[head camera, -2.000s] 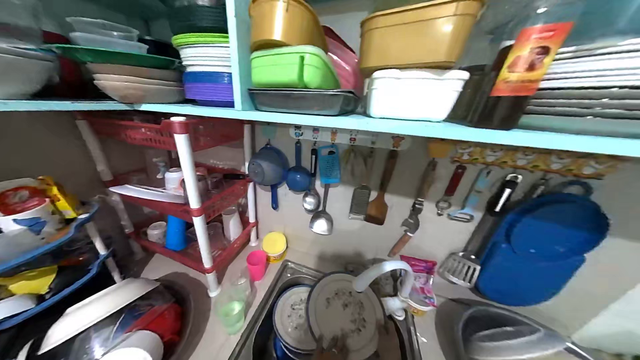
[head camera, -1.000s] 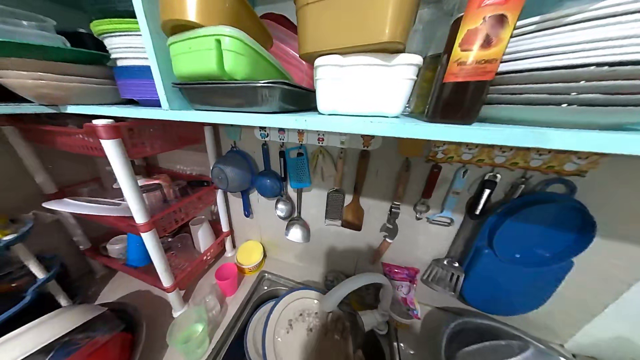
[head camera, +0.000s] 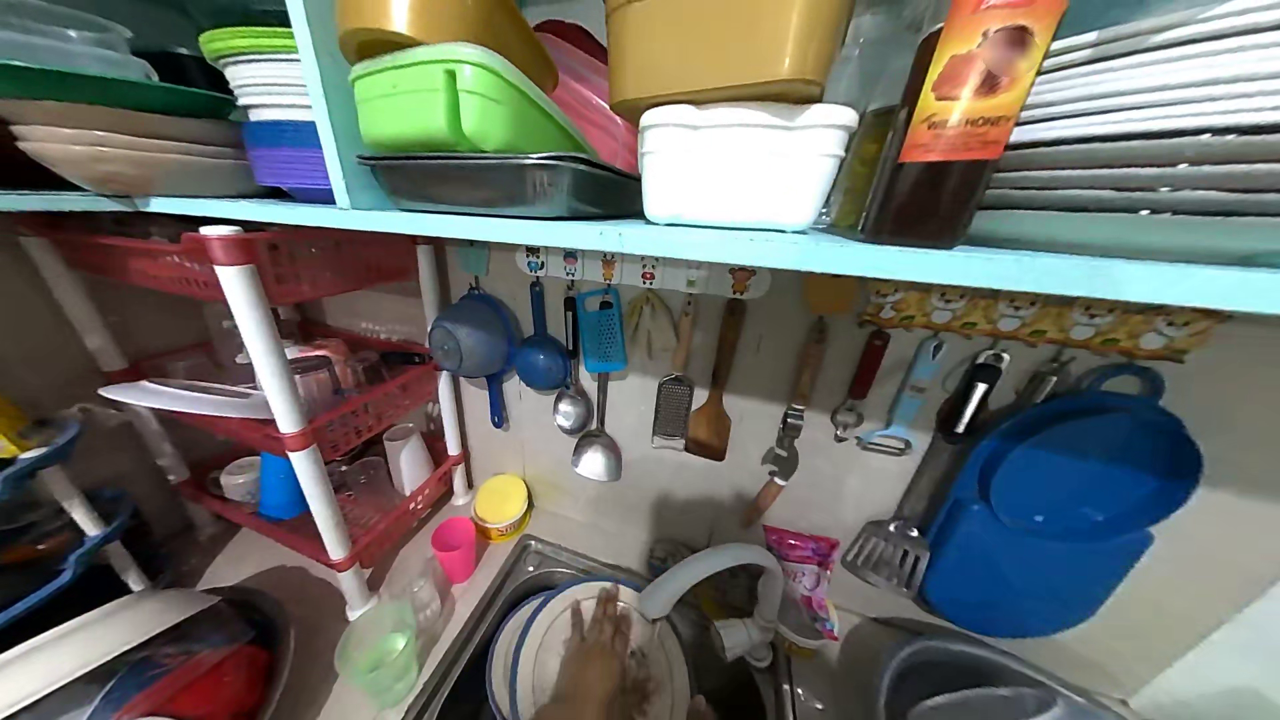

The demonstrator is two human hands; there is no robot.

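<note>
Flat against the face of a white plate with a blue rim [head camera: 555,625] lies my left hand [head camera: 597,650], fingers spread. The plate stands tilted in the metal sink [head camera: 535,560], with another blue-rimmed plate behind it on the left. The white curved faucet [head camera: 735,560] reaches over the plate's upper right edge, its spout near my fingers. Only a small part of my right hand [head camera: 700,708] shows at the bottom edge, right of the plate; what it holds is hidden.
Left of the sink stand a green cup [head camera: 378,650], a pink cup [head camera: 455,548] and a yellow-lidded tub [head camera: 501,505]. A red basket rack [head camera: 380,520] rises behind. Utensils and a blue cutting board [head camera: 1040,570] hang on the wall under a turquoise shelf [head camera: 560,235]. A metal basin [head camera: 960,660] is at right.
The front plate has tilted up and its patterned face has turned toward the left, then forward. My left hand now shows clearly on its face.
</note>
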